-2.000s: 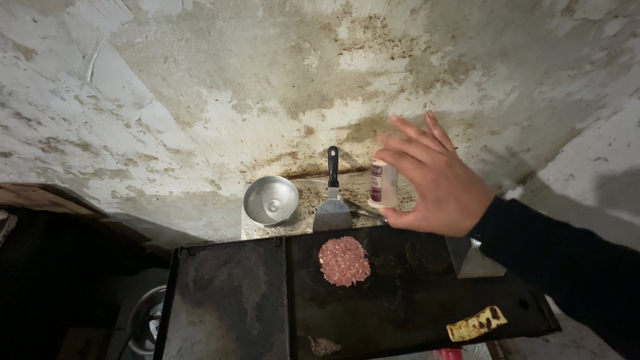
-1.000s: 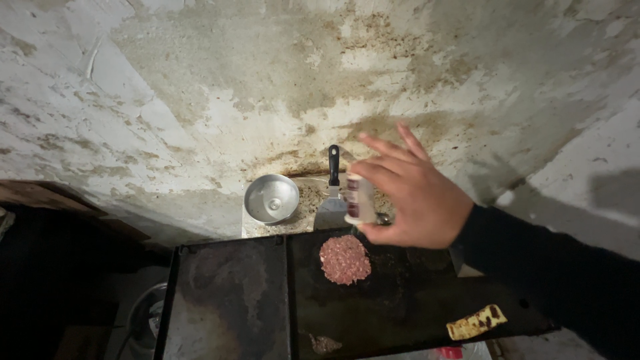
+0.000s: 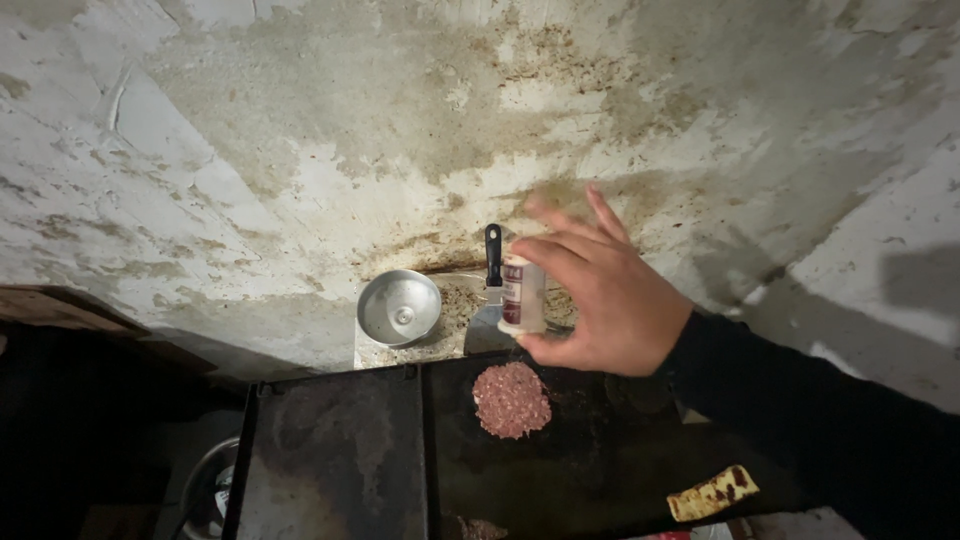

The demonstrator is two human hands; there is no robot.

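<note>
Between thumb and fingers, my right hand [image 3: 600, 292] grips a small plastic seasoning shaker [image 3: 521, 295] with a dark red and white label, above the back edge of the griddle. Below it, to the left, a flat round patty of raw ground meat [image 3: 512, 400] lies on the dark griddle [image 3: 577, 480]. Behind the shaker is a metal spatula [image 3: 484, 322] with a black handle, its blade partly hidden by the shaker. A browned, yellowish rectangular piece of food [image 3: 712, 493] sits at the griddle's right front. My left hand is out of view.
A round metal bowl or lid [image 3: 399, 309] rests on the speckled ledge behind the griddle. A raised divider [image 3: 425, 450] separates the left plate [image 3: 337, 450] from the right one. A stained wall [image 3: 420, 150] rises behind. A metal basin [image 3: 206, 487] stands low at left.
My right hand and the shaker have moved left from where they were two seconds ago, nearer the patty and in front of the spatula. The patty and the browned piece have stayed put.
</note>
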